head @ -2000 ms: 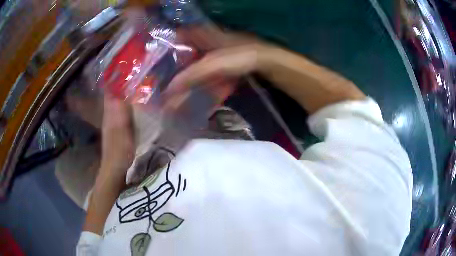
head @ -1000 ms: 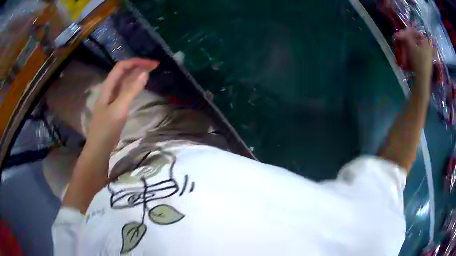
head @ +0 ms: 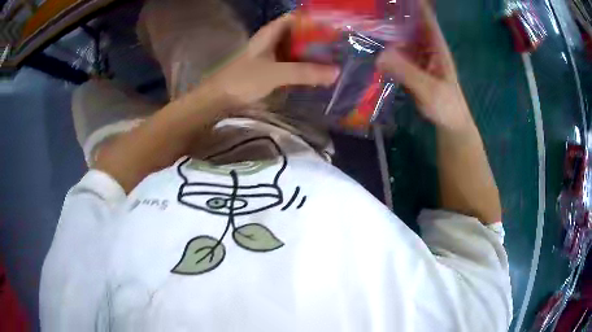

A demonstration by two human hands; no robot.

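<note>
A red phone box point(head: 370, 97) in shiny clear wrap is held at the top of the view, above the lap; its upper part is blurred and cut off by the picture's edge. A dark area and orange-red parts show on it. My left hand point(head: 272, 65) grips it from the left, with the thumb along its near side. My right hand point(head: 428, 84) grips it from the right. I cannot tell whether it is one box or more.
A green work surface point(head: 483, 84) with a white line point(head: 538, 155) lies at the right. A wrapped red box point(head: 524, 29) lies by the line, and more wrapped boxes point(head: 574, 168) lie along the right edge. Part of the wood-brown machine point(head: 49, 18) shows at the upper left.
My right hand has come back from the far right edge to the middle. My left hand has moved right and up. Both now hold a wrapped red box, and the view has turned towards the right.
</note>
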